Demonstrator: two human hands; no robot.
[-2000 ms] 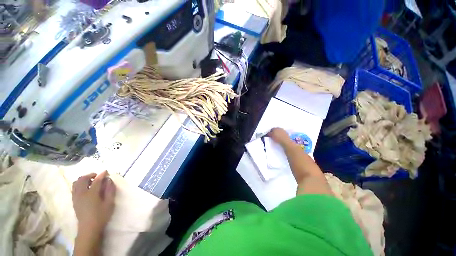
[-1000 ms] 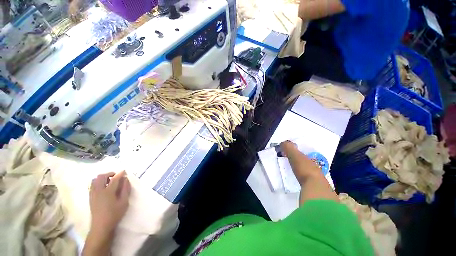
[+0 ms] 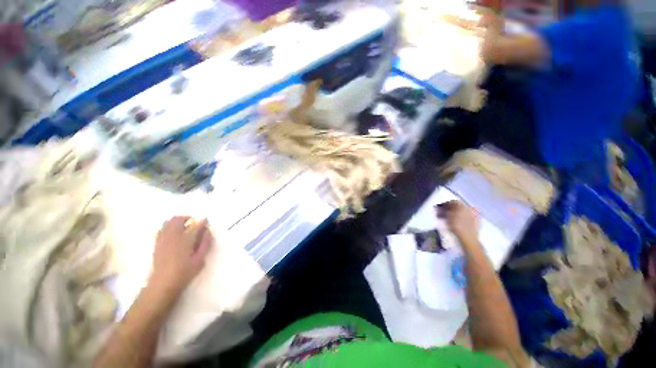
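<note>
The frame is blurred. My left hand [image 3: 181, 250] rests on cream cloth [image 3: 223, 298] at the front of the sewing table; whether its fingers grip the cloth is unclear. My right hand [image 3: 458, 219] is over the white side stand at right, fingers bent down near its surface. Whether it holds anything is unclear. White folded papers or cards [image 3: 434, 279] lie just below this hand, with a small dark patch [image 3: 429, 241] at their top edge. A blue disc [image 3: 458, 272] is partly hidden by my right forearm.
The white sewing machine [image 3: 237, 93] stands behind my left hand, with beige strips [image 3: 338, 159] hanging at its right. Heaped cream cloth [image 3: 43, 237] lies at left. Blue crates [image 3: 568, 215] of beige pieces stand at right. A person in blue [image 3: 586, 86] is at the back right.
My right hand has moved up the stand, away from the white cards; the dark patch now shows there. My left hand stays on the cloth. The view has shifted, and the person's arm shows more.
</note>
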